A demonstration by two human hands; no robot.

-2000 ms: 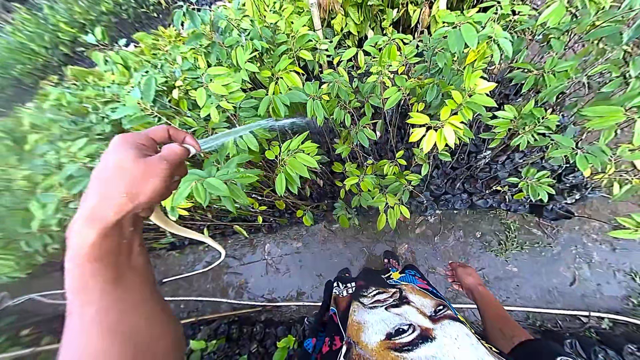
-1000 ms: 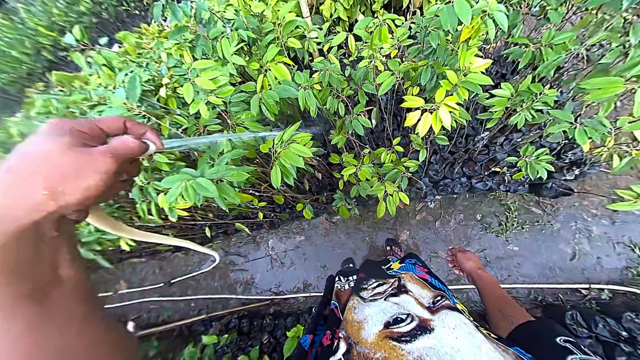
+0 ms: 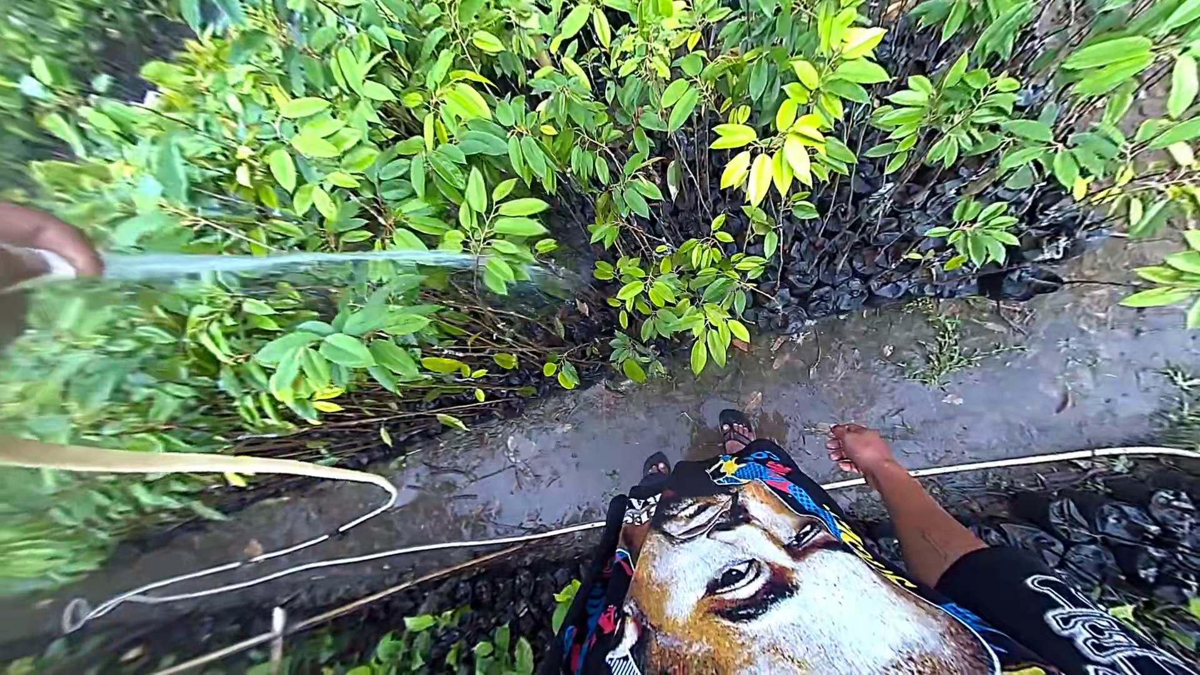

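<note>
My left hand, cut off by the left edge, grips the whitish end of a hose, and a water jet shoots from it rightward into the leafy saplings. Below that hand the pale hose loops down to the wet ground. My right hand hangs low beside my printed shirt, fingers curled, over the muddy path; nothing shows in it.
Black plastic grow bags stand under the saplings, with more at the lower right. A muddy path runs between. The thin white hose crosses it behind my sandaled feet. A thin pole lies at the lower left.
My left hand has moved left, partly out of view, with the hose and its jet. My right hand stays low at my side.
</note>
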